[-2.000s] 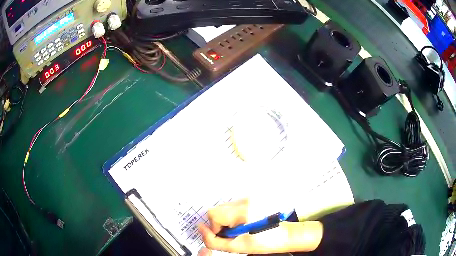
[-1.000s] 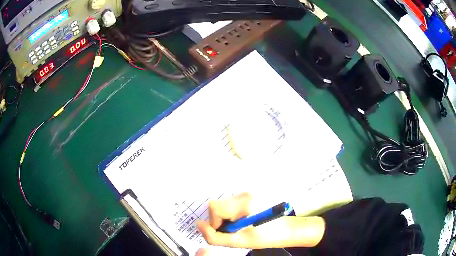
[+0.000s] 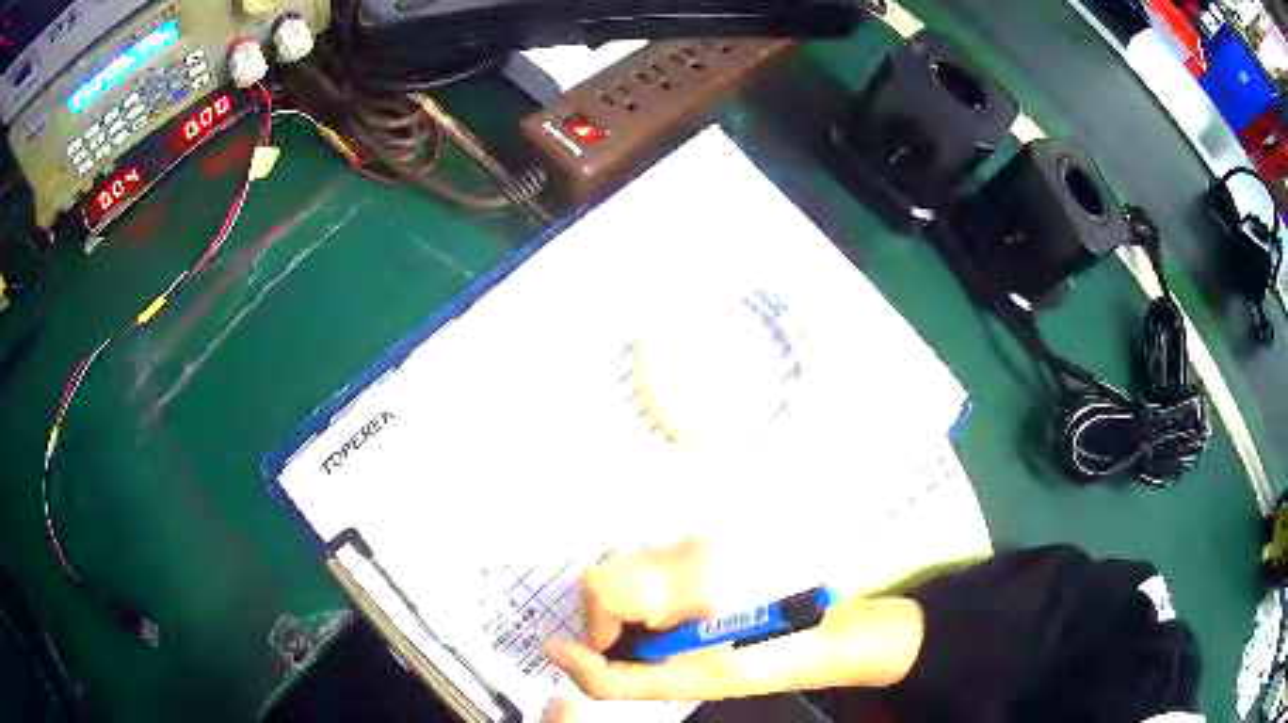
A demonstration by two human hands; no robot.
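My right hand (image 3: pixel 664 643), bare with a dark sleeve, comes in from the lower right. It is shut on a blue marker pen (image 3: pixel 735 626) and rests over the printed table on the white record sheet (image 3: pixel 565 410). The sheet lies on a blue-edged clipboard (image 3: pixel 287 461), with its metal clip (image 3: pixel 417 636) at the lower left. The pen tip is hidden by the fingers. Much of the sheet is washed out by glare. My left hand is not in view.
Two black cube sockets (image 3: pixel 1038 219) stand at upper right, with a coiled cord (image 3: pixel 1137 431). A brown extension socket (image 3: pixel 643 106) and black power strip (image 3: pixel 607 31) lie behind. The electronic load (image 3: pixel 120 99) is at upper left; the USB lead (image 3: pixel 54 438) runs down the left.
The view has shifted slightly, so the meters and clipboard sit a little further left and up. The pen has tilted flatter in my right hand. The panel meter's left reading changed from 0.03 to 0.04.
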